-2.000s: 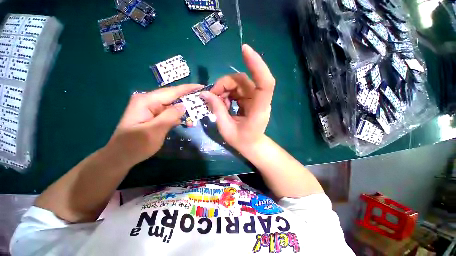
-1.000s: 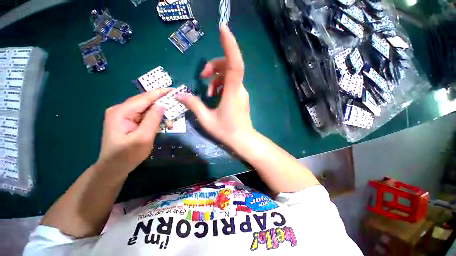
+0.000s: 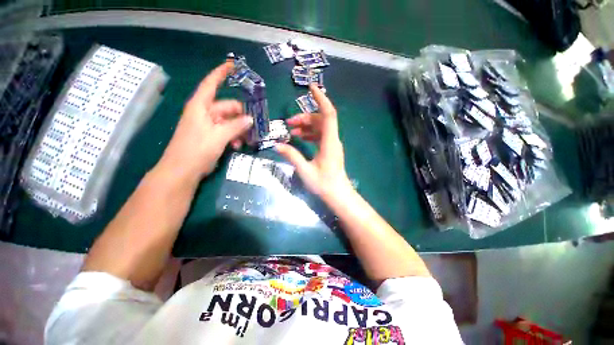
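Observation:
My left hand (image 3: 214, 124) is spread, its index fingertip at small blue boards (image 3: 243, 75) and its thumb beside a blurred dark blue board (image 3: 257, 111); contact is unclear. My right hand (image 3: 318, 145) is open, index finger raised, thumb and another fingertip beside a white-faced stickered board (image 3: 275, 132). That board lies between the hands. A clear sticker sheet (image 3: 259, 192) lies below them, with white labels along its upper part and small white dots lower down; its right side glares. Several more boards (image 3: 308, 67) lie beyond my right hand.
A long stack of white sticker sheets (image 3: 91, 128) lies at left, with clear trays over dark boards (image 3: 20, 101) at the left edge. A large clear bag of stickered boards (image 3: 481, 151) stands at right. A pale metal edge (image 3: 350, 50) crosses beyond. A red crate (image 3: 528, 333) is at lower right.
My hands have separated, and the stickered board they held is no longer between my fingertips. My left hand has moved forward to the boards. The view has shifted, showing more bench beyond.

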